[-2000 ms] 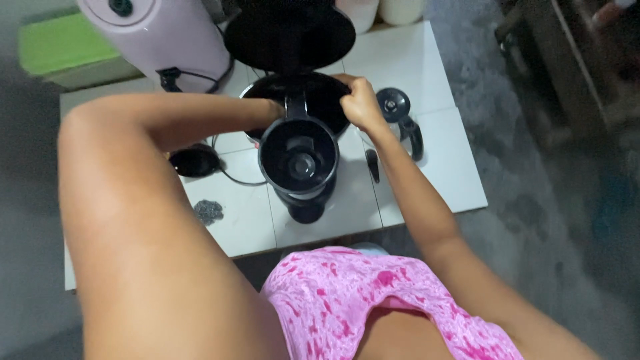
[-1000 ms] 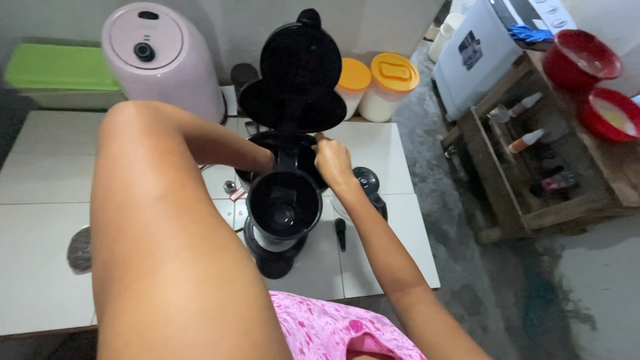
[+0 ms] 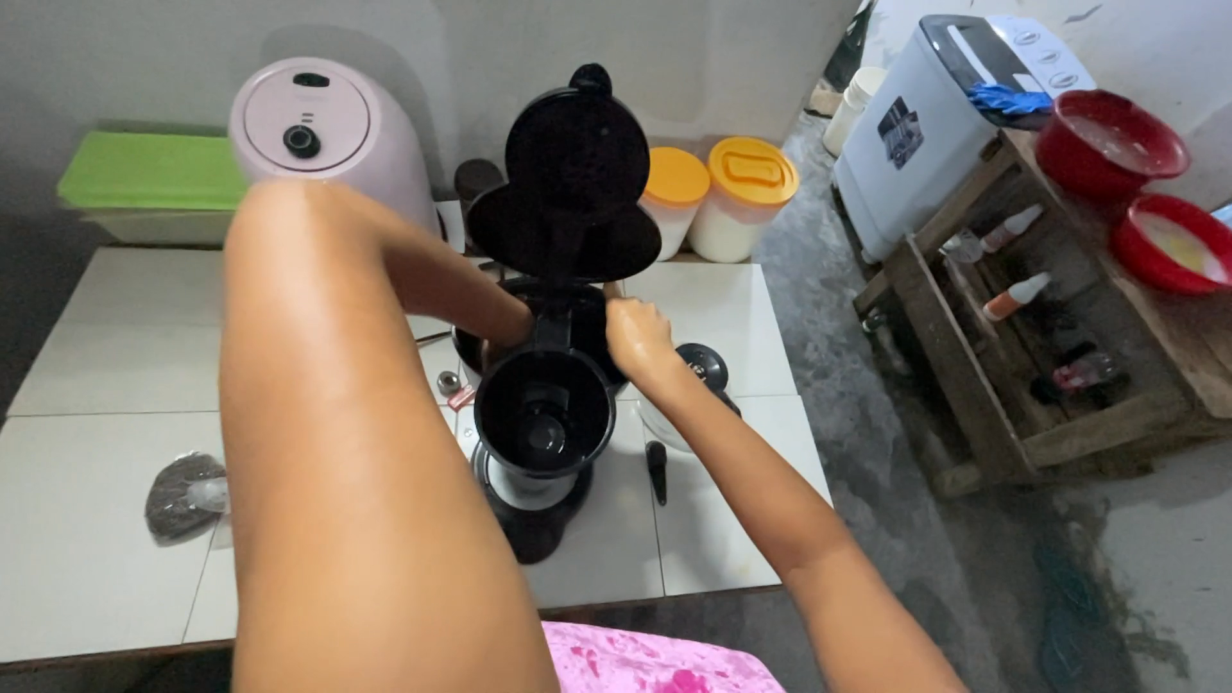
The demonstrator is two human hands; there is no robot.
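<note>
A black drip coffee maker stands on the white tiled table, its black lid raised at the back. Toward me is its round black filter basket, above the warming plate. My left hand reaches into the machine's rear cavity; its fingers are hidden. With bent fingers, my right hand rests at the cavity's right rim; whether it grips the rim is unclear. Right of the machine, partly behind my right forearm, is a glass carafe with a black lid. A small black scoop or handle lies nearby.
A tied plastic bag of dark grounds or powder lies at left. Behind stand a green-lidded box, a pink rounded appliance and orange-lidded canisters. Right of the table are a wooden shelf with red basins and a washing machine.
The view has shifted, bringing the shelf and washing machine into sight. Both hands stay at the coffee maker's rear part, and its lid stays raised.
</note>
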